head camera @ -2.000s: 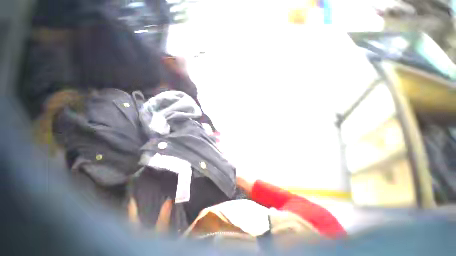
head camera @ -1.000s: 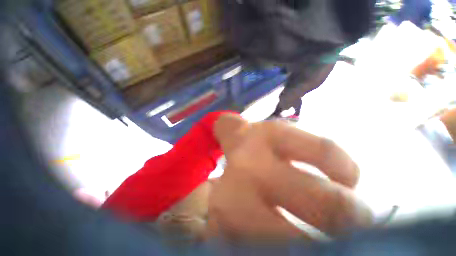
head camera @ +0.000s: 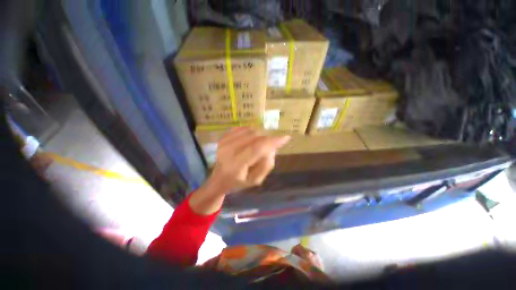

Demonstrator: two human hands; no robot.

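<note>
My left hand (head camera: 243, 161), in a red sleeve, is raised in front of the cartons. It looks empty, with one finger pointing right and the others loosely curled. A small brownish shape (head camera: 308, 257) at the bottom, beside orange-and-white patterned cloth (head camera: 249, 257), may be my right hand; its grip cannot be made out. Brown cartons (head camera: 220, 85) with yellow straps, white labels and black print are stacked at the left of the truck bed. A dark heap of garments (head camera: 435, 73) lies at the right and back.
Flattened cardboard (head camera: 331, 143) lies before the cartons. The truck's sill edge (head camera: 385, 170), with blue metal below, crosses the middle. A blue and grey truck side or door (head camera: 136, 85) stands at left. The pale floor has a yellow line (head camera: 96, 168).
The view has swung to the truck bed. The garment bundle held two seconds ago is gone from the hands. My left hand looks farther from the camera, and its fingers have curled.
</note>
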